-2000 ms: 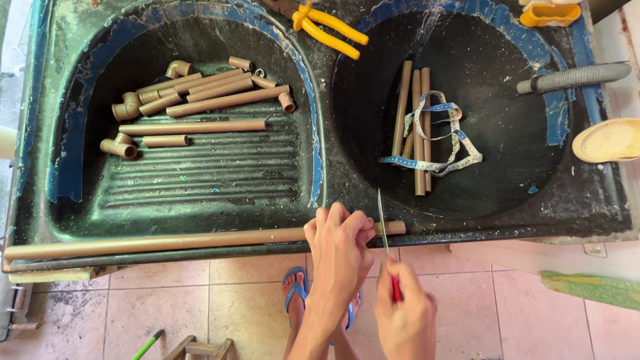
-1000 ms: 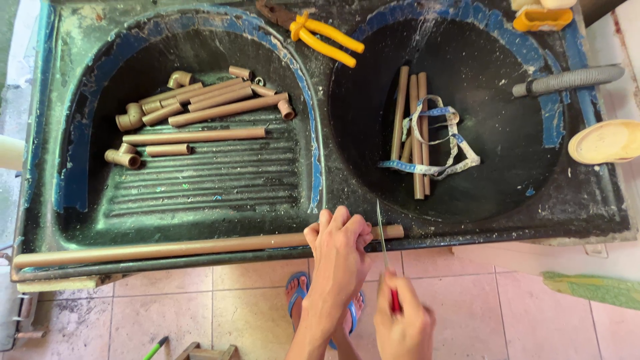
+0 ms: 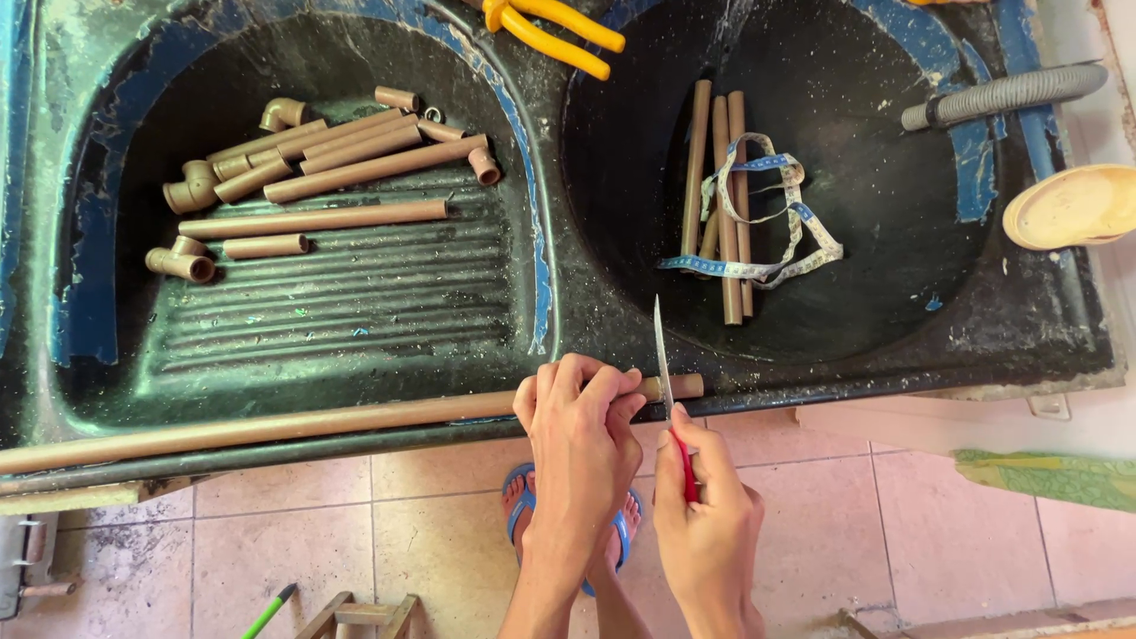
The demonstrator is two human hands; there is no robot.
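Note:
A long brown plastic pipe (image 3: 355,422) lies along the front edge of the black double sink. Near its right end my left hand (image 3: 581,413) grips it from above. My right hand (image 3: 707,506) holds the red handle of a small knife (image 3: 661,355), whose blade crosses the pipe just right of my left hand. Cut brown pipe pieces (image 3: 315,217), an elbow fitting (image 3: 283,114) and a tee fitting (image 3: 182,260) lie in the left basin. In the right basin a tape measure (image 3: 815,231) lies looped over several pipe lengths (image 3: 698,169).
Yellow-handled pliers (image 3: 564,31) rest on the divider at the top. A grey corrugated hose (image 3: 1021,93) reaches over the right basin, with a cream-coloured dish (image 3: 1069,206) below it. On the tiled floor stand feet in blue flip-flops (image 3: 524,506), near a wooden stool (image 3: 359,614).
The view has moved closer to the sink. My left hand stays on the pipe, and the knife in my right hand remains across it near the same spot.

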